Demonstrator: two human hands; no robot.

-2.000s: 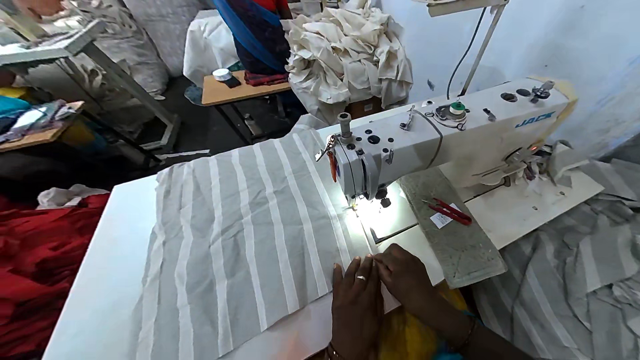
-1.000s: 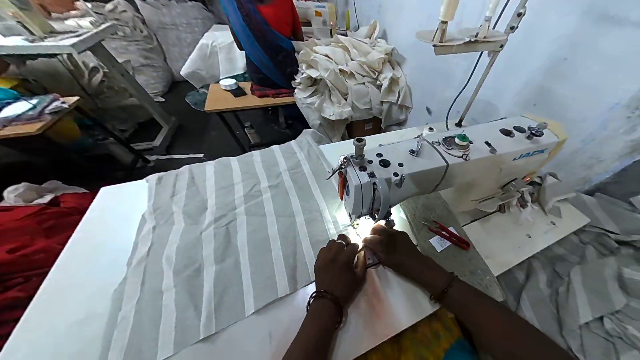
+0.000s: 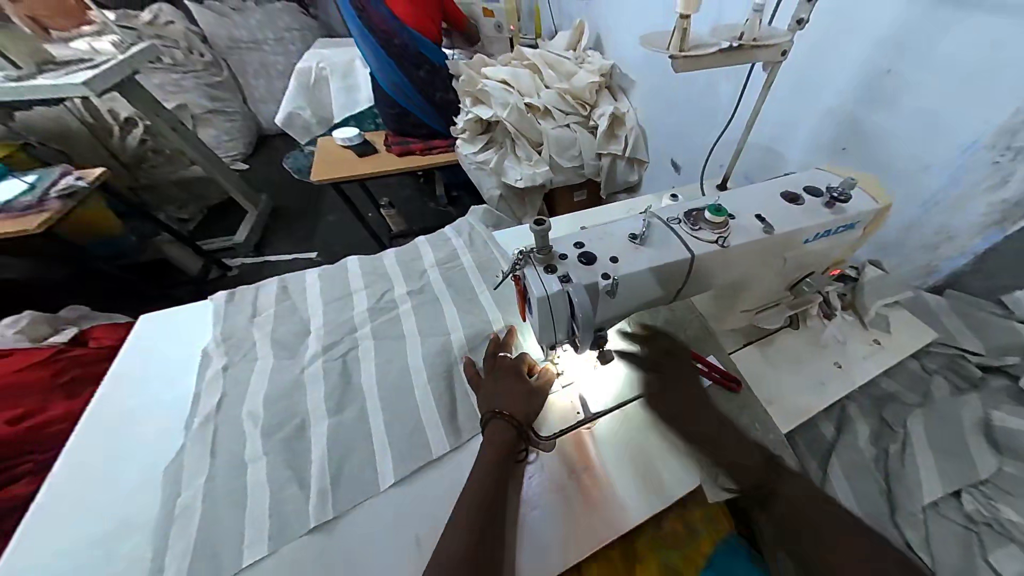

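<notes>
A grey-and-white striped cloth (image 3: pixel 344 384) lies across the sewing table, its right edge by the needle area of a lit Jack sewing machine (image 3: pixel 640 256). My left hand (image 3: pixel 512 380) rests on that edge, left of the presser foot, with fingers bent; whether it pinches the cloth is unclear. My right hand (image 3: pixel 660 364) is motion-blurred, raised right of the needle, beside red-handled thread snips (image 3: pixel 716 374); its fingers look apart and nothing shows in them. The snips lie on a grey board (image 3: pixel 752 400), partly covered by my right arm.
More striped cloth (image 3: pixel 920 424) is heaped at the right. A thread stand (image 3: pixel 752 112) rises behind the machine. Red cloth (image 3: pixel 64 400) lies at the left. Farther back are a small wooden table (image 3: pixel 384 164), a cream cloth pile (image 3: pixel 552 120) and a person in red and blue (image 3: pixel 416 48).
My hands were close together near the needle; now my right hand is apart from the left, to the right toward the snips. My left hand is on the cloth beside the presser foot.
</notes>
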